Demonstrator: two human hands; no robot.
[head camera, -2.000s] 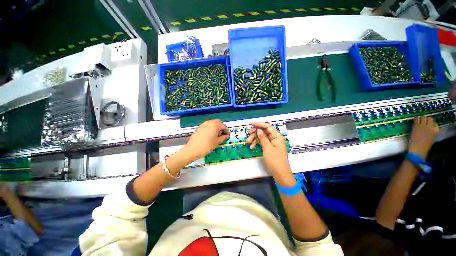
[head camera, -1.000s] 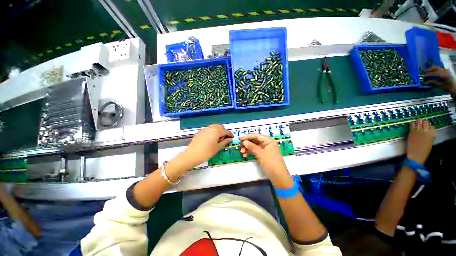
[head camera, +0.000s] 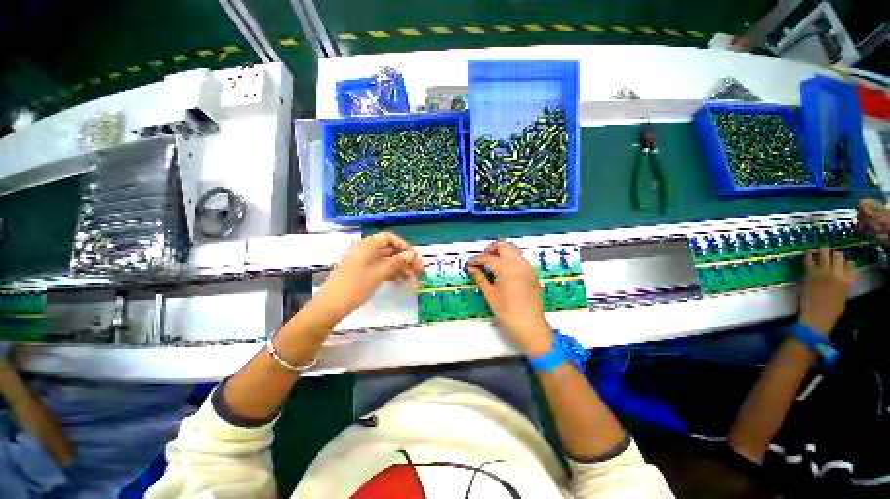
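Observation:
A green circuit board panel (head camera: 454, 304) with small white and blue parts lies in the rail before me. My left hand (head camera: 376, 271) is over the panel's left end, its fingertips close together at the upper edge. My right hand (head camera: 510, 292) is over the panel's middle, thumb and fingers pinched round what looks like a small dark part. Whether my left fingers hold anything is too small to tell. Blue bins with capacitors, a wider left one (head camera: 395, 168) and a taller right one (head camera: 522, 161), stand behind the panel.
Green-handled cutters (head camera: 648, 180) lie on the dark green mat right of the bins. More blue bins (head camera: 759, 146) and another board panel (head camera: 747, 263) are at the right, with another person's hands there. A shiny grey stack (head camera: 127, 214) and a dark ring (head camera: 221, 211) are left.
The hands were close together over the panel. My left hand has moved left and my right hand is slightly apart from it. The other person's far hand has left the right bin.

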